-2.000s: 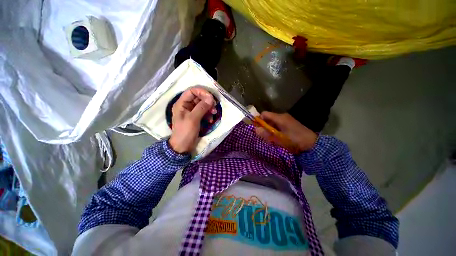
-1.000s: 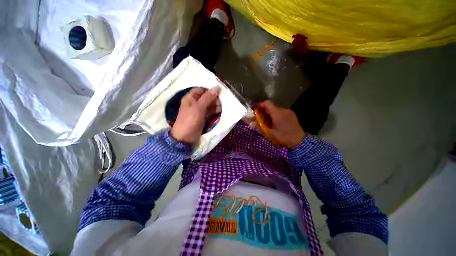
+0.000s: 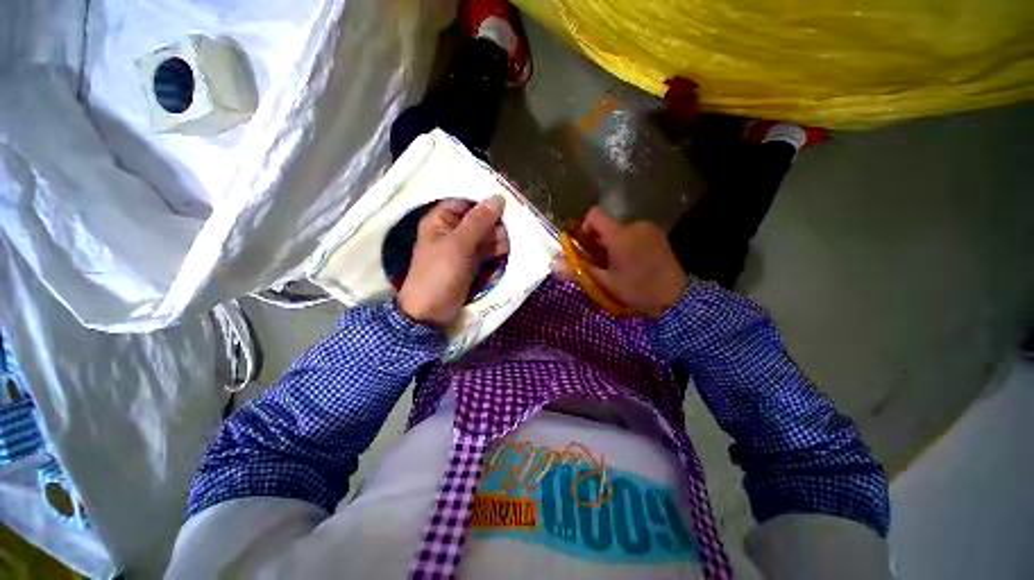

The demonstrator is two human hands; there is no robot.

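Note:
A white box-shaped fabric piece (image 3: 426, 172) is held tilted over my lap, its dark round opening facing up. My left hand (image 3: 454, 261) lies at the opening and grips the piece there, with thumb and fingertips together near the opening's right rim. My right hand (image 3: 630, 263) is closed on orange-handled scissors (image 3: 587, 276) at the piece's right corner. The blades are hard to make out along the upper right seam edge.
A white bulk bag (image 3: 238, 215) stands open at the upper left with one similar fabric piece (image 3: 215, 85) inside. White cords (image 3: 236, 346) hang from it. A yellow sack (image 3: 794, 57) is at the upper right. Striped goods (image 3: 20, 428) show at the far left.
My right hand and the scissors have moved up and left, closer to the piece's right corner. The handles have turned more upright. The piece and my left hand have shifted only slightly.

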